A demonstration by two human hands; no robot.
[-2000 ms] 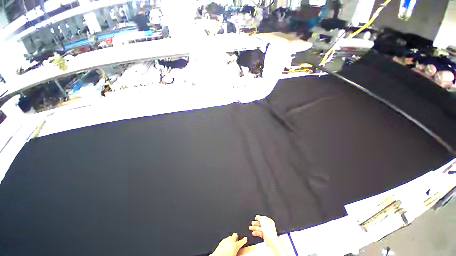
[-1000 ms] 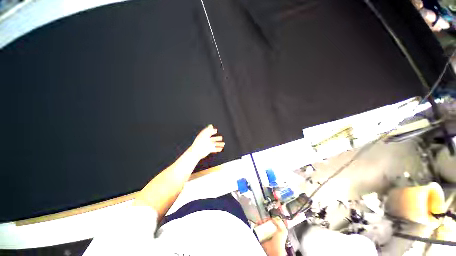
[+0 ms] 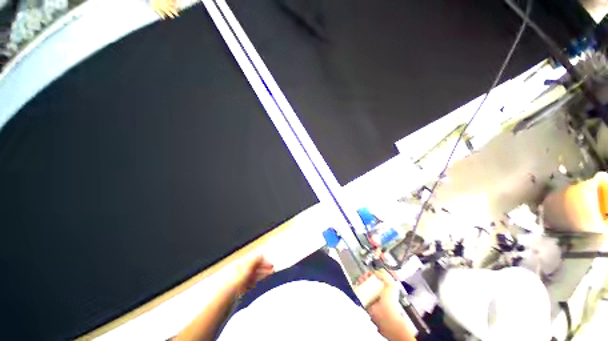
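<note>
The black fabric (image 3: 147, 160) covers most of the table. The long bright cutter rail (image 3: 277, 106) lies across it from the far edge to the near edge. The end cutter (image 3: 365, 248), with blue parts, sits at the near end of the rail. My right hand (image 3: 378, 293) is closed around a part of the end cutter, its fingers partly hidden. My left hand (image 3: 255, 272) is near the table's near edge, left of the cutter, off the cloth; its fingers look curled, and no held thing can be made out.
Another person's hand (image 3: 165, 8) is at the far cloth edge, top left. A thin black cable (image 3: 460, 136) runs from the upper right to the cutter. Scraps and an orange-yellow roll (image 3: 579, 206) lie at the right. A tan strip (image 3: 200, 268) follows the near table edge.
The bright rail now lies across the cloth. My left hand has moved back from the cloth towards my body. My right hand remains at the cutter. Another person's hand has appeared at top left.
</note>
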